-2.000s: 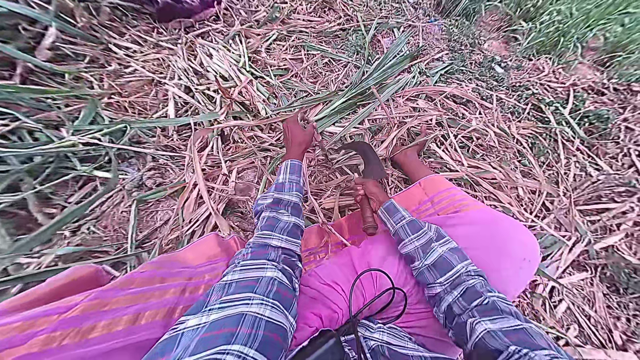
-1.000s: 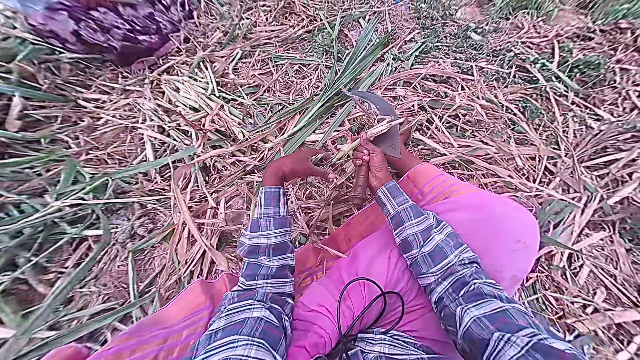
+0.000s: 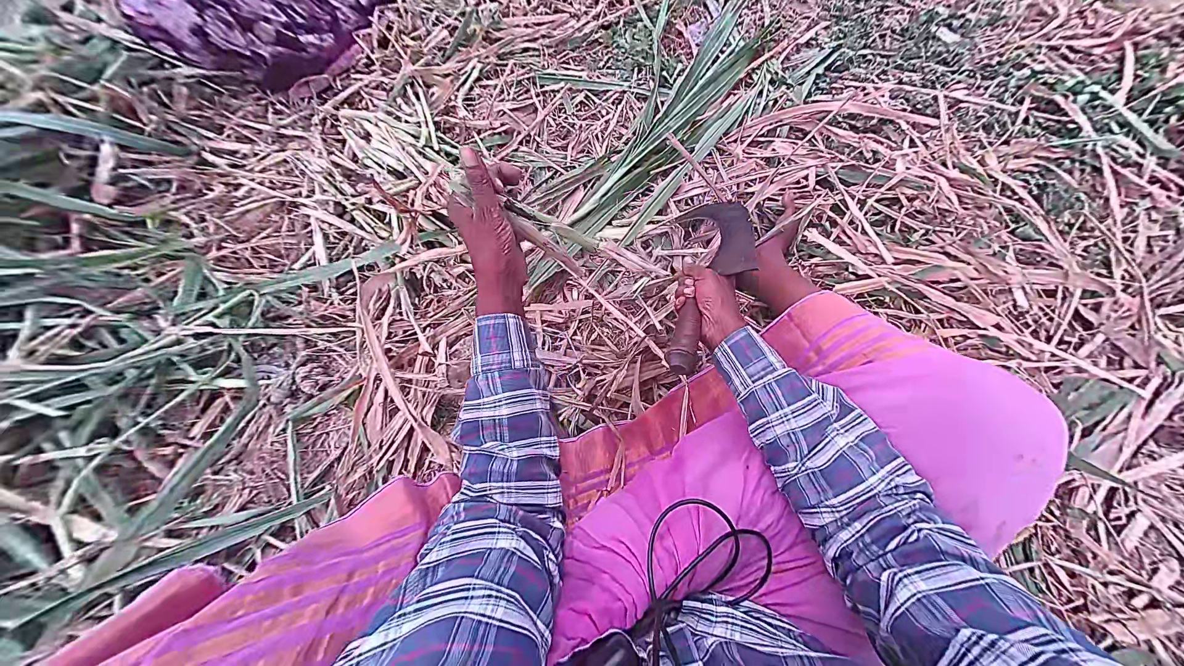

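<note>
My right hand (image 3: 710, 301) is closed on the wooden handle (image 3: 684, 340) of a sickle, whose dark curved blade (image 3: 733, 239) points up and to the left beside my bare foot (image 3: 777, 273). My left hand (image 3: 488, 217) is at a pale green stalk (image 3: 566, 233) that runs right toward the sickle; its thumb is raised, and whether the fingers grip the stalk is unclear. Beyond the hands lie long green leaf blades (image 3: 680, 111). Left of them is a heap of cut pale stalks (image 3: 393, 143).
Dry straw and leaves (image 3: 925, 203) cover the ground. Long green leaves (image 3: 120, 370) lie at the left. Dark purple patterned cloth (image 3: 259, 32) is at the top left. My pink and orange garment (image 3: 943, 407) spreads over my legs, with a black cord (image 3: 708, 555) on it.
My left hand has moved forward and left, away from my right hand, to the edge of the stalk heap. The sickle stays in my right hand.
</note>
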